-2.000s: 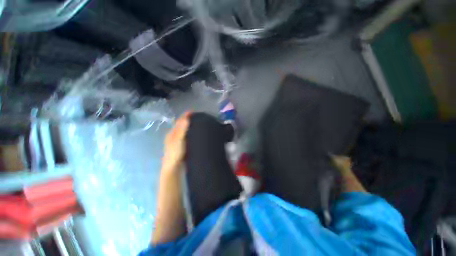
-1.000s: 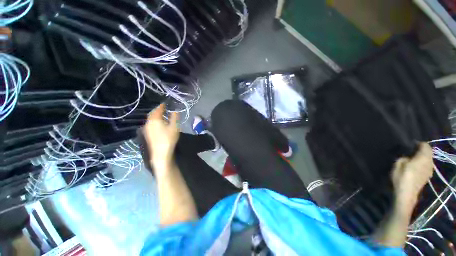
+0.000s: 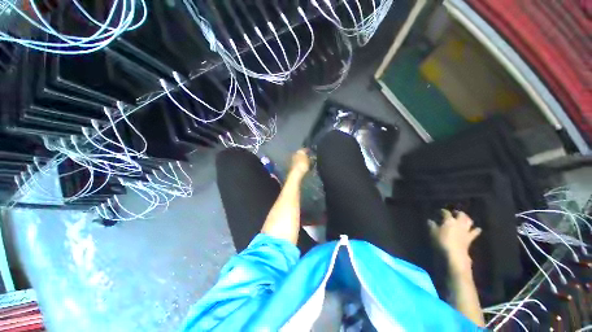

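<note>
A black device tray (image 3: 383, 137) with two glossy, reflective tablets lies on the grey floor in front of me, partly hidden by my right knee. My left hand (image 3: 300, 162) reaches down between my legs, its fingers closed at the tray's near left corner; the fingertips are small and partly hidden. My right hand (image 3: 456, 232) is over a stack of black trays (image 3: 448, 172) at my right, fingers spread and holding nothing; whether it touches the stack is unclear.
Racks with dark slabs (image 3: 71, 97) and looping white cables (image 3: 276, 65) stand left and ahead. More cables (image 3: 552, 237) hang at the right. A pale-edged green board (image 3: 415, 97) is ahead right. Red trays (image 3: 539, 58) are at the upper right.
My left hand has moved from beside the left rack down to the floor tray. My right hand has moved inward over the black stack. The view has shifted, and the tray appears turned.
</note>
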